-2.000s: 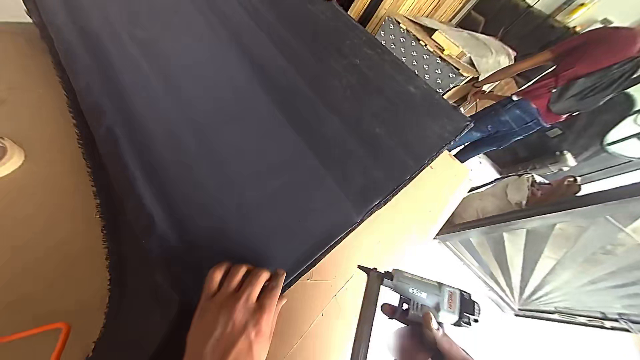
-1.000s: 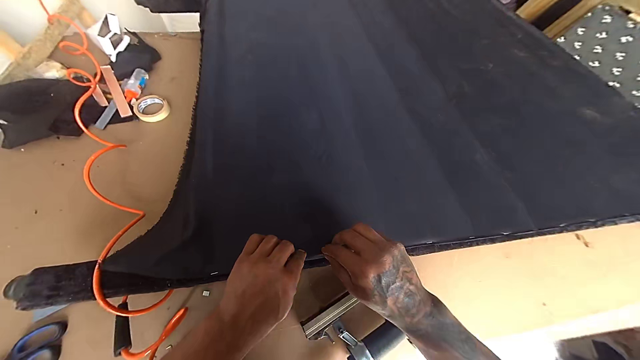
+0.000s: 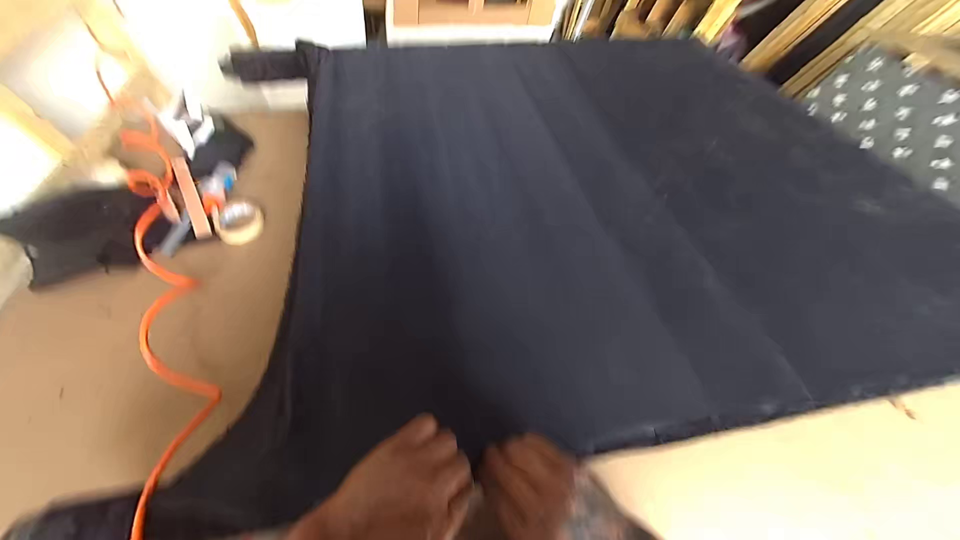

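A large dark fabric sheet [image 3: 540,225] is spread over a broad, flat piece across the middle of the view. At its near edge my left hand [image 3: 412,480] has its fingers curled down on the fabric. Close beside it, on the right, my right hand [image 3: 529,484] pinches the same edge. Both hands are blurred, and their fingertips are hidden in the fabric. The fabric's left edge curves outward toward the near left corner.
A coiled orange air hose [image 3: 180,386] runs down the left side. Near it lie a roll of masking tape [image 3: 238,221], a flat strip [image 3: 191,199] and dark cloth scraps [image 3: 82,232]. Wooden boards [image 3: 832,45] and patterned fabric [image 3: 892,112] are at the back right.
Two seconds ago my right hand held a pneumatic stapler; one second ago it was at the fabric's edge beside my left hand. The hands are closer together now. The view has swung.
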